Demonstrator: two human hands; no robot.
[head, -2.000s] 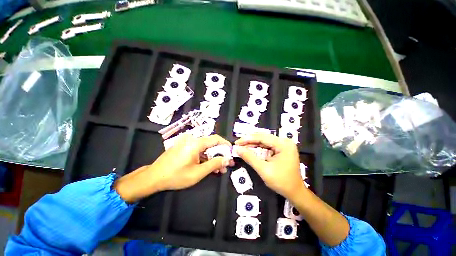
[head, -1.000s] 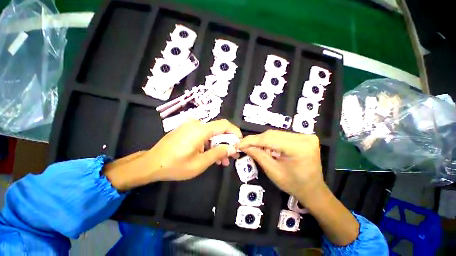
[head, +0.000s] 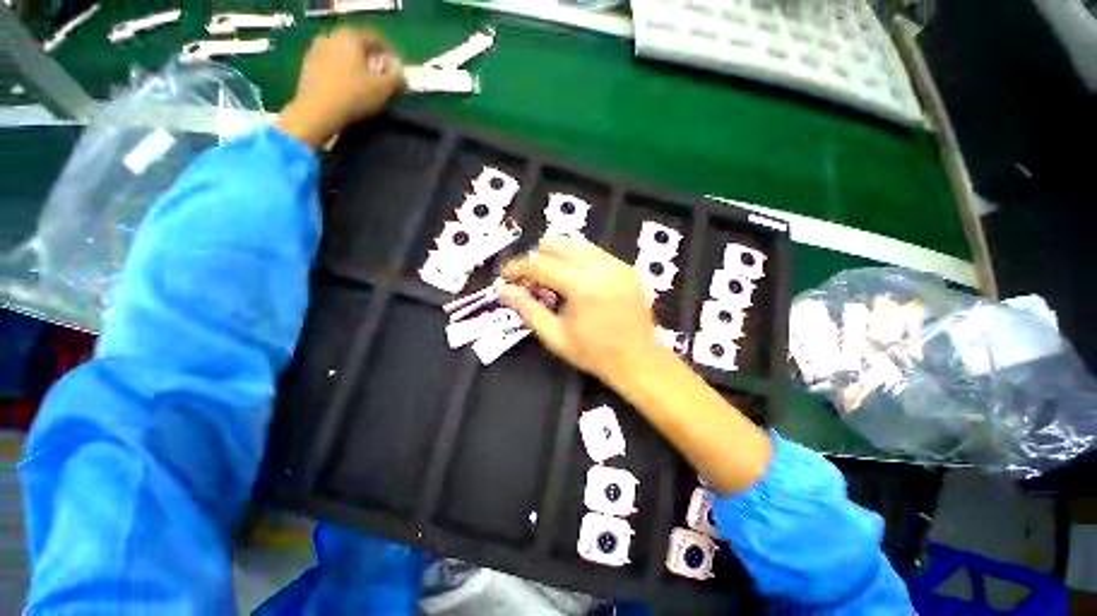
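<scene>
My left hand (head: 345,78) is over the green belt at the upper left, its fingertips closed on the end of a pale strapped watch (head: 442,81) that touches the belt. My right hand (head: 589,301) is over the black compartment tray (head: 383,292), fingers bent down at a loose pile of pale strap halves (head: 496,335); whether it grips one is hidden. Watch bodies with dark round centres (head: 723,318) stand in short columns in the upper pockets. More watch bodies (head: 611,492) lie in the lower right pockets.
Several strapped watches (head: 250,22) lie on the belt at the upper left. A clear empty bag (head: 108,205) is left of the tray, partly behind my left sleeve. A strap bag (head: 950,373) is at the right. A white panel (head: 770,54) stands at the back.
My hands were together over the tray, working on a watch piece. My left hand has moved up and left to the belt; my right hand has moved up to the strap pile.
</scene>
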